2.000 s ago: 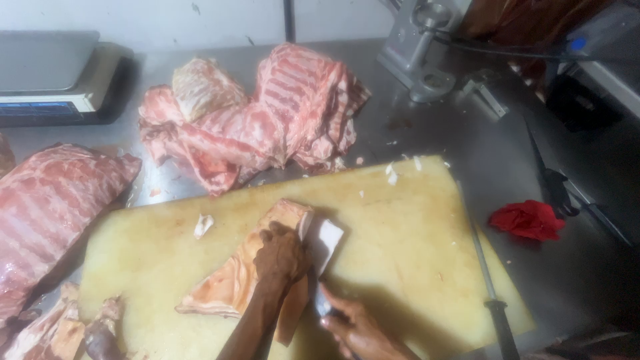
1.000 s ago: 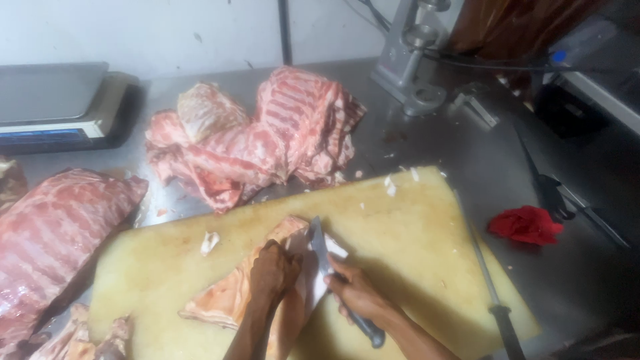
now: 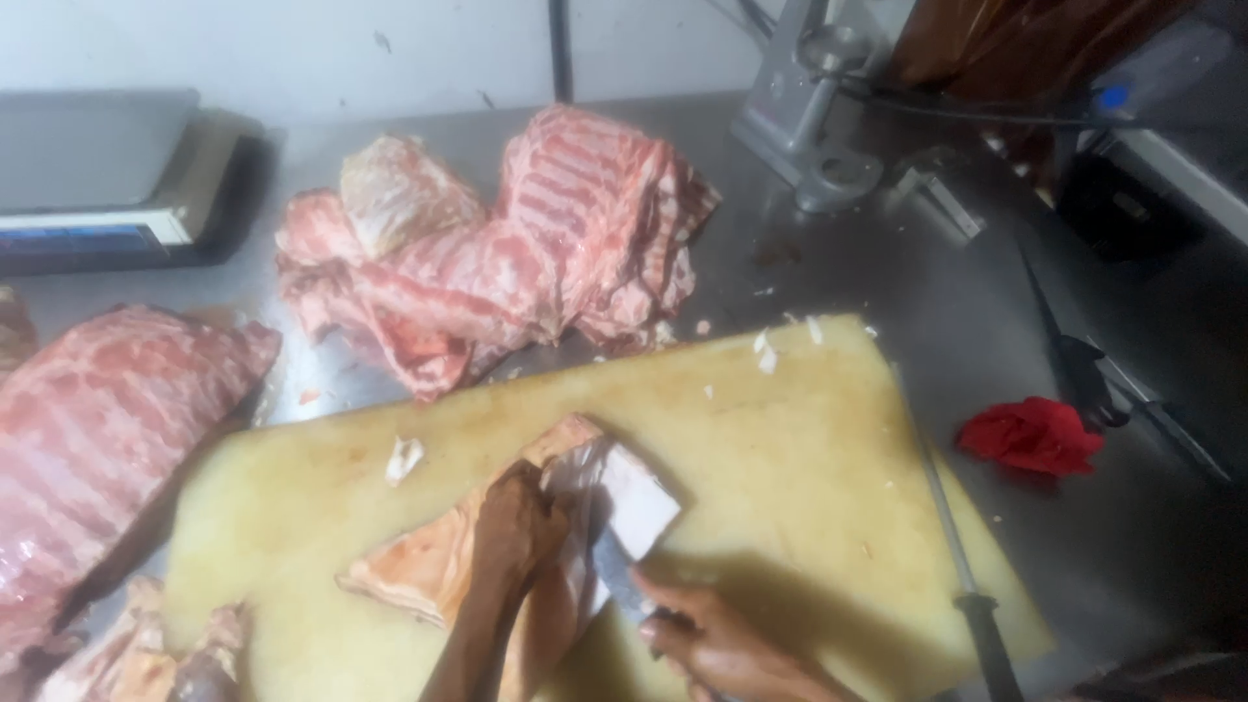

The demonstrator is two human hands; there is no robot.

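A piece of pork skin with white fat [image 3: 409, 573] lies on a yellowed cutting board [image 3: 780, 468]. My left hand [image 3: 517, 517] grips its upper part, with a raised flap folded beside the fingers. To the right, my right hand [image 3: 702, 624] holds a knife [image 3: 616, 575] whose blade lies against the white fatty side [image 3: 639, 497]. The tip of the blade and much of the handle are hidden. Small white fat scraps [image 3: 403, 458] are scattered on the board.
Rib meat [image 3: 575, 195] lies behind the board, a larger slab [image 3: 107, 439] at left. A scale [image 3: 97, 175] stands back left, a metal machine [image 3: 809, 117] back right. A sharpening steel [image 3: 941, 497] crosses the board's right side, near a red cloth [image 3: 1032, 439].
The knife, upright with its blade showing near the top of the skin one second ago, is now lower and partly hidden. My right hand has moved down.
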